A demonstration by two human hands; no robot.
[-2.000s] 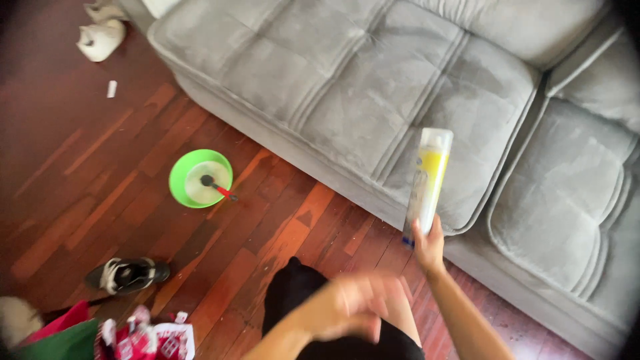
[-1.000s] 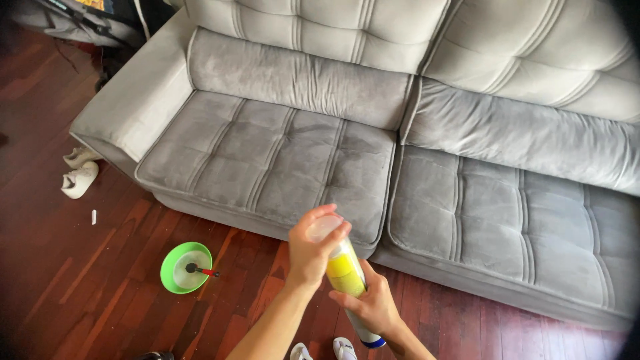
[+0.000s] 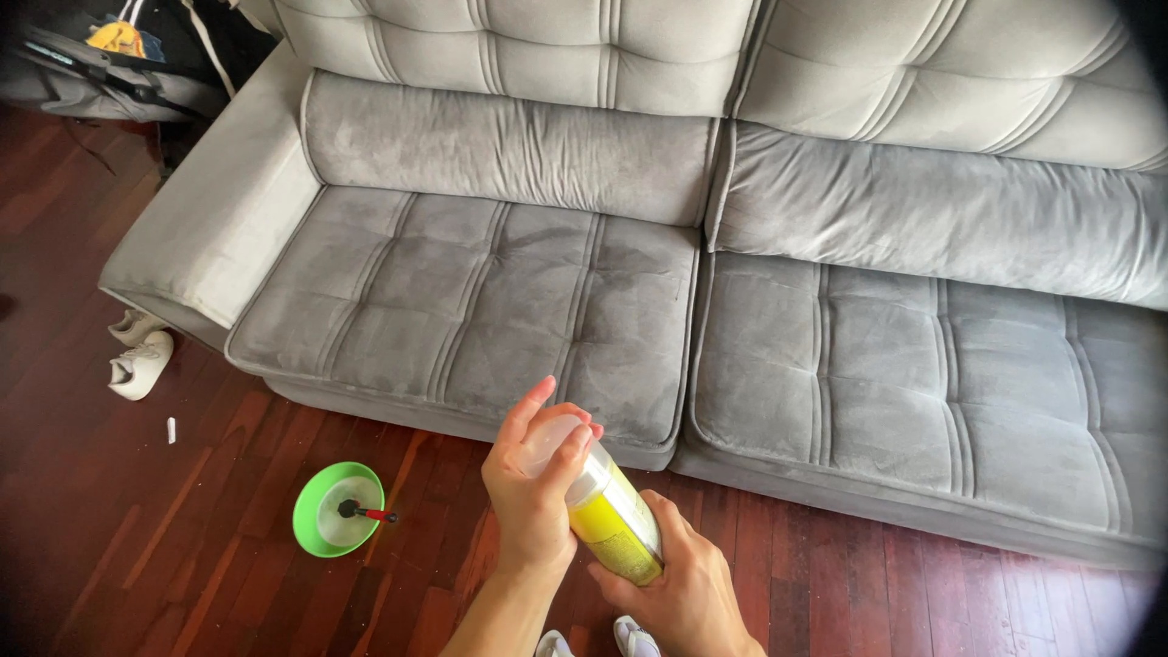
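Observation:
My right hand (image 3: 680,570) is wrapped around the lower part of a yellow and silver aerosol can (image 3: 616,529), which is tilted with its top toward the upper left. At that top, my left hand (image 3: 538,484) grips a translucent plastic cap (image 3: 552,443) between thumb and fingers, its index finger raised. Whether the cap is still seated on the can is not clear. Beyond both hands stands a grey tufted sofa (image 3: 511,292). To their left on the wooden floor sits a green bowl (image 3: 306,511) of whitish liquid with a red and black handled brush (image 3: 365,514) in it.
White shoes (image 3: 141,365) lie on the floor by the sofa's armrest (image 3: 214,201), with a small white piece (image 3: 172,430) close by. A grey and black bag (image 3: 119,82) is at the upper left. White footwear (image 3: 636,637) shows below my hands.
Two seconds ago my right hand alone held the can upright; my left hand then came to its top. Since one second ago both hands have stayed at the can. The view has swung up to the sofa back.

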